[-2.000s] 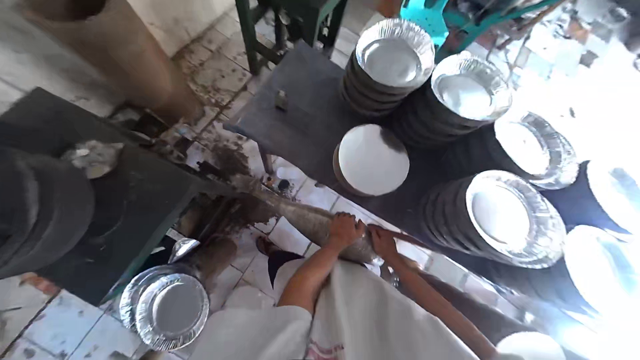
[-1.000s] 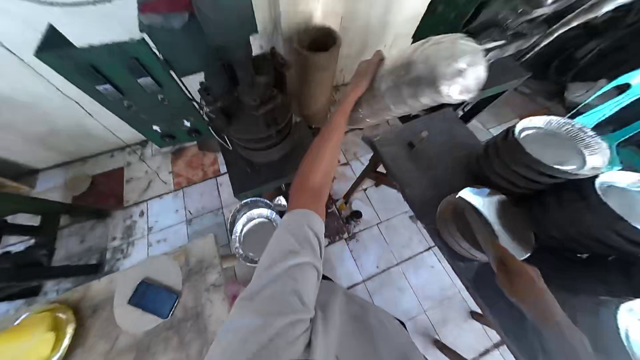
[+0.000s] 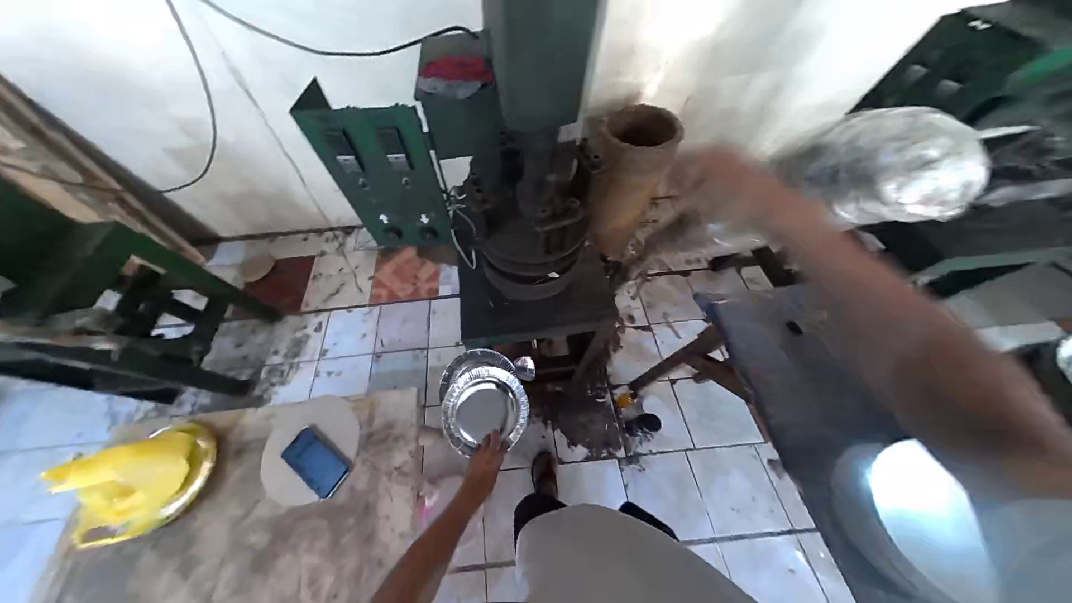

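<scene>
My left hand (image 3: 488, 456) touches the near rim of a round aluminium foil pan (image 3: 483, 410); whether it grips the rim cannot be told. Another foil pan (image 3: 456, 368) shows behind it. My right hand (image 3: 712, 180) is stretched forward and badly blurred, beside an upright brown tube (image 3: 632, 180) near the wall. To its right lies a shiny, clear-wrapped cylindrical bundle (image 3: 900, 167); whether the hand touches it is unclear. A green press machine (image 3: 536, 243) stands beyond the foil pans. A round white-topped stack (image 3: 917, 511) sits on the dark table at lower right.
A dark table (image 3: 779, 368) runs along the right. On the worn tabletop (image 3: 368, 536) at lower left are a phone (image 3: 316, 462) on a round disc and yellow material (image 3: 126, 477) in a round tray. A green control panel (image 3: 385, 176) stands left of the press. Dark stains mark the tiled floor.
My left hand has moved from beside the wrapped bundle to the foil pan. My right hand has left the round stack and reaches forward near the tube. The view has turned left since the earliest frame.
</scene>
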